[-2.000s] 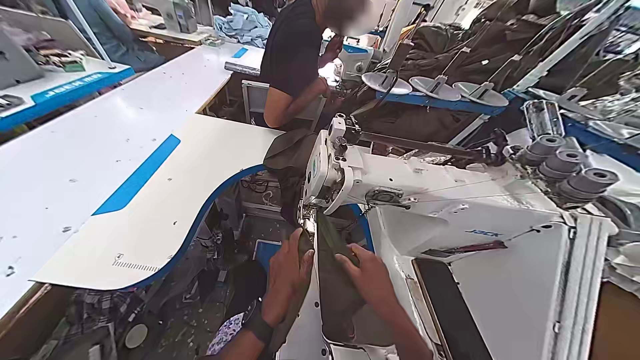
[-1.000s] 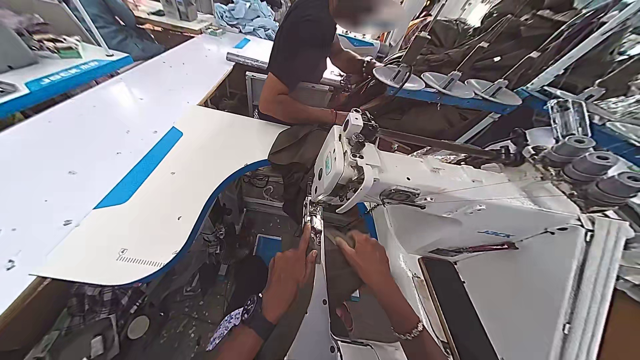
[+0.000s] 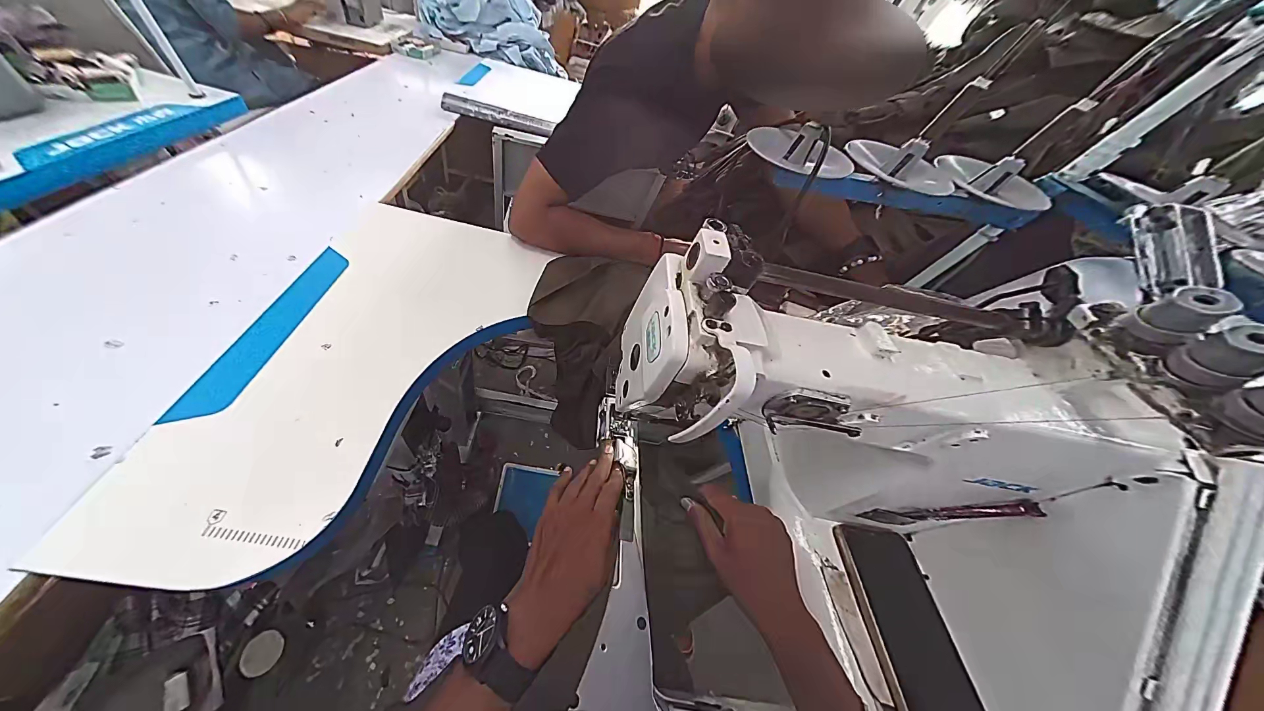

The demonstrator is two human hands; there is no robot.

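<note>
A white Jack industrial sewing machine (image 3: 790, 365) stands before me, its needle area and presser foot at the centre. Dark olive fabric (image 3: 676, 553) lies along its narrow arm and bunches again behind the machine head. My left hand (image 3: 578, 533), with a watch on the wrist, lies with its fingertips at the metal guide (image 3: 622, 449) just in front of the presser foot. On the right of the arm, my right hand (image 3: 736, 543) pinches the fabric between thumb and fingers. The needle itself cannot be made out.
A white table with a curved blue edge (image 3: 395, 415) is at the left. Beyond the machine a co-worker (image 3: 632, 109) leans in, one forearm on the table's far end. Grey thread cones (image 3: 1190, 311) stand at the right. A dark phone-like slab (image 3: 904, 612) lies on the machine bed.
The co-worker has leaned towards the machine, with a forearm now beside the fabric behind its head. My left hand's fingers, pointing at the guide a second ago, now lie flatter beside it.
</note>
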